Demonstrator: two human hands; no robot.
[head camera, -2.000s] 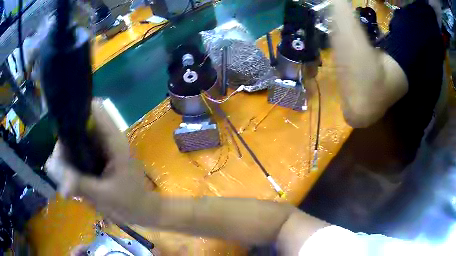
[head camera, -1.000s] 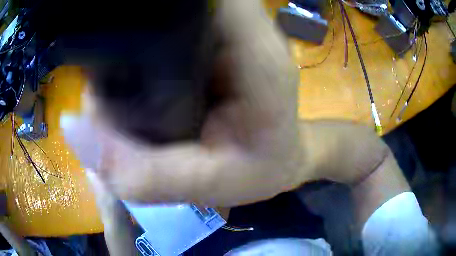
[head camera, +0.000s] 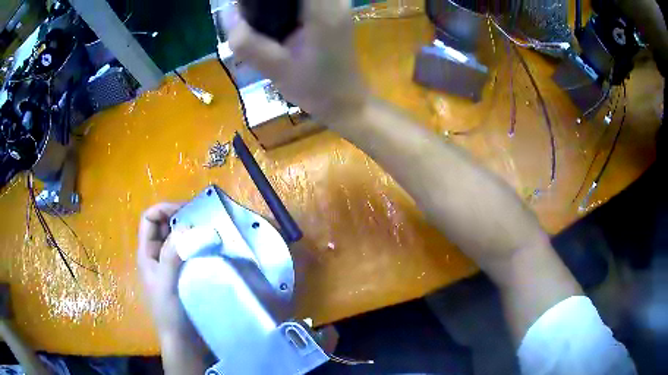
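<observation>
A pale grey-white wall-mount bracket (head camera: 227, 296) with a round plate lies at the bench's front edge, its bent arm towards me. Screw holes show around the plate's rim. My left hand (head camera: 157, 253) holds the plate's left side; part of the hand is hidden behind it. My right hand (head camera: 307, 62) is raised at the top, shut around the dark electric screwdriver (head camera: 271, 13), which is cut off by the frame's top edge. A black antenna (head camera: 267, 187) lies right of the plate. A small pile of screws (head camera: 217, 154) lies behind the plate. Thin wires show below the bracket foot.
A silver-white screw feeder (head camera: 260, 106) stands behind the antenna, partly under my right hand. Waiting camera units (head camera: 47, 139) with trailing wires stand at the left. More units with a finned box (head camera: 450, 69) and wires stand at the right. A grey bar (head camera: 121, 44) crosses at top left.
My right hand and the screwdriver have moved up, away from over the bracket. The bracket plate, antenna, screws and feeder now show. My left hand is clearly seen at the plate.
</observation>
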